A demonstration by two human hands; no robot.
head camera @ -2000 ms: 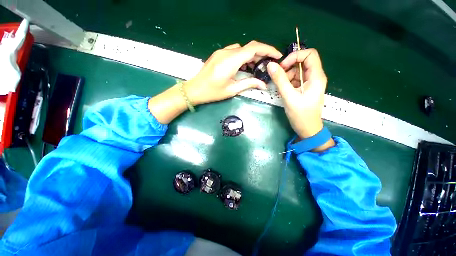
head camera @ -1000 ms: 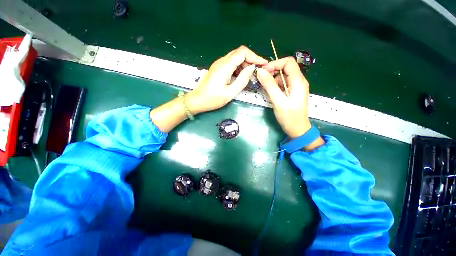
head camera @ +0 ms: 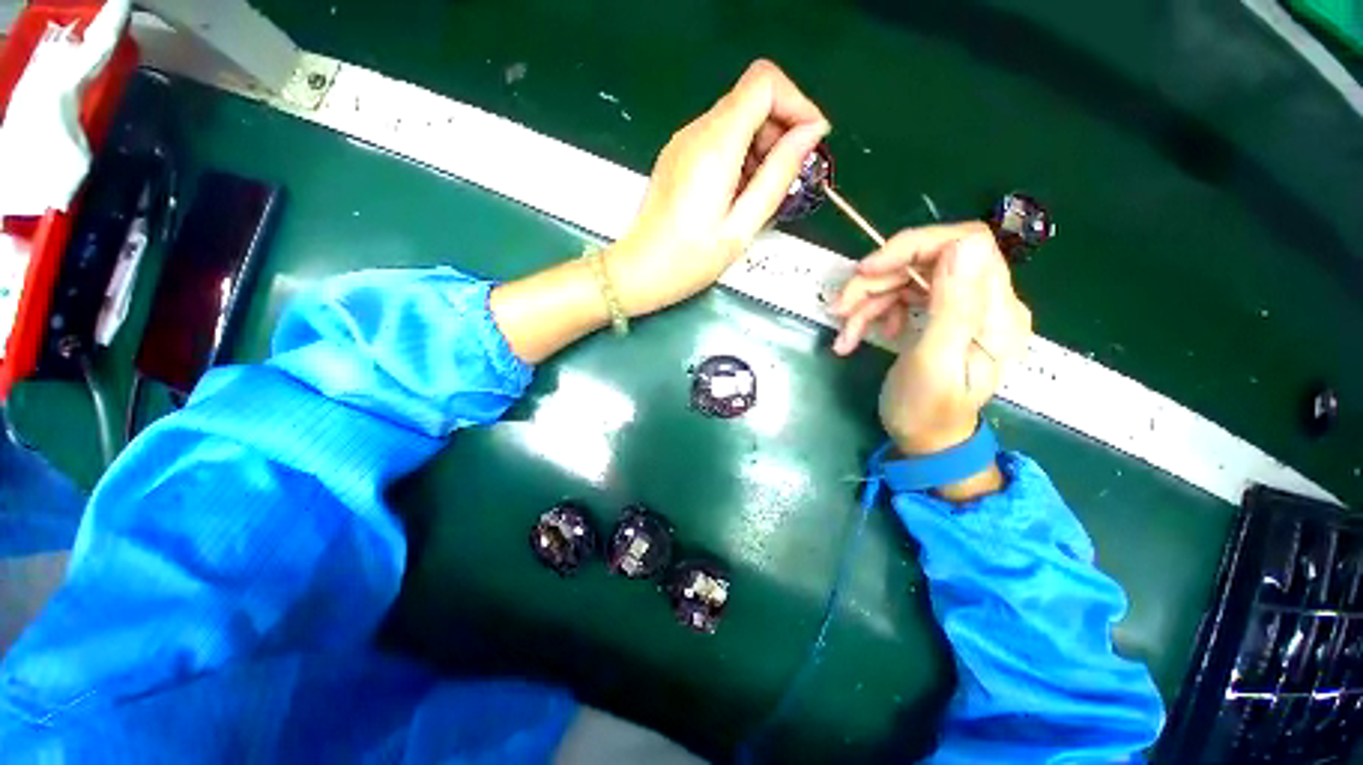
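Observation:
My left hand (head camera: 710, 209) holds a round black module (head camera: 809, 186) between thumb and fingers, above the far edge of the white rail. My right hand (head camera: 945, 307) holds a thin tan stick (head camera: 864, 224), angled up and left, its tip at the module. The fingers partly hide the module. A blue strap (head camera: 939, 460) is on my right wrist. One module (head camera: 724, 386) lies on the green bench below the rail. Three modules (head camera: 638, 544) lie in a row nearer my body.
Beyond the white rail (head camera: 478, 157), the dark green belt carries a module (head camera: 1021, 221) above my right hand and another (head camera: 1321, 407) at far right. A black pocketed tray (head camera: 1300, 628) is at lower right. A red bin (head camera: 33, 307), black device (head camera: 93, 284) and dark flat object (head camera: 206, 284) are left.
My hands have moved apart. The held module shows at my left fingertips, and the stick now slants to it instead of pointing away. The belt module near my right hand appears farther right.

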